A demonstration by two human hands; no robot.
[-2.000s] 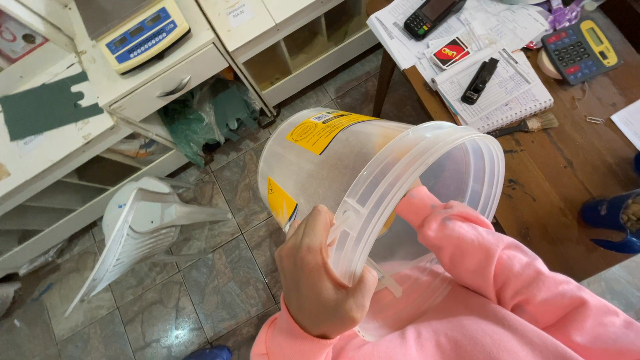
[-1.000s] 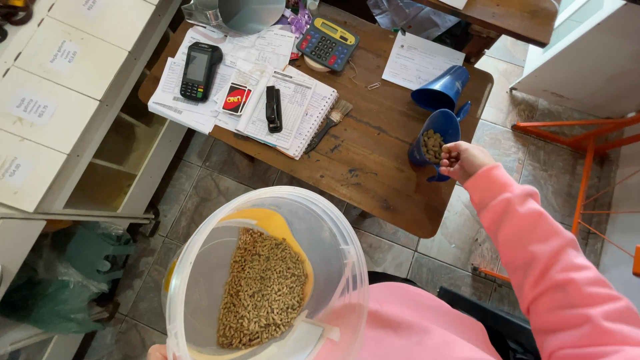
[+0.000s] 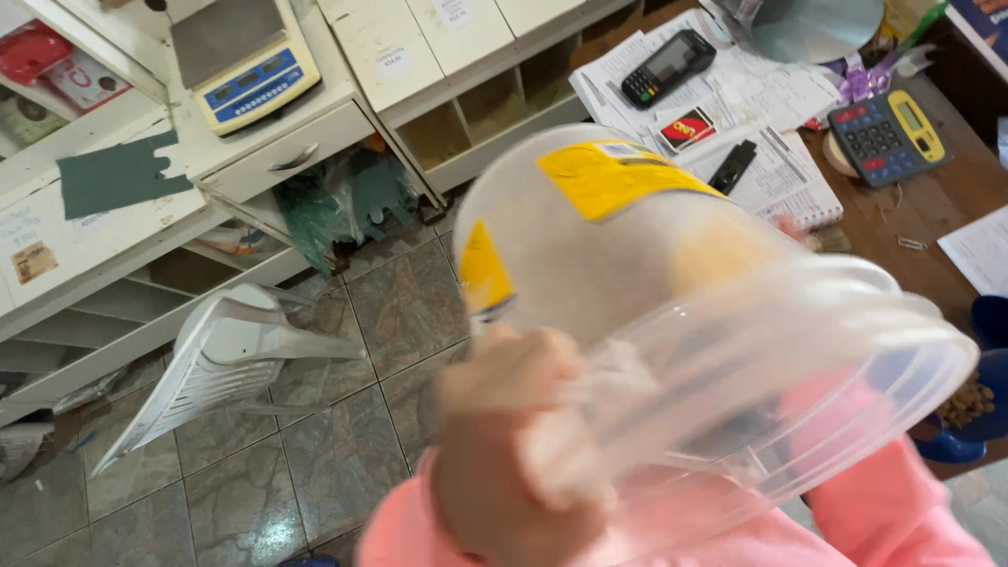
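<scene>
A translucent plastic bucket [image 3: 583, 268] with yellow labels is tilted on its side in front of me, its mouth toward the lower right. My left hand [image 3: 524, 433], blurred by motion, grips it near the rim. My right sleeve passes beside the mouth and shows through the clear wall; a blurred, skin-coloured patch shows past the bucket's far side, above the desk. What my right hand holds cannot be told. The pellets inside cannot be made out. At the right edge is a blue cup [image 3: 992, 394] with brown pieces in it, partly behind the rim.
The wooden desk [image 3: 906, 213] holds a card terminal [image 3: 669, 67], a stapler [image 3: 732, 167], a calculator [image 3: 890, 138], papers and a notebook. A digital scale [image 3: 248, 71] stands on the white counter. A white plastic chair [image 3: 228, 346] lies tipped on the tiled floor [image 3: 331, 417].
One second ago my right hand was at the blue cup and the bucket's mouth faced up, showing pellets. My right arm has moved back to the bucket, now on its side. The view has swung left.
</scene>
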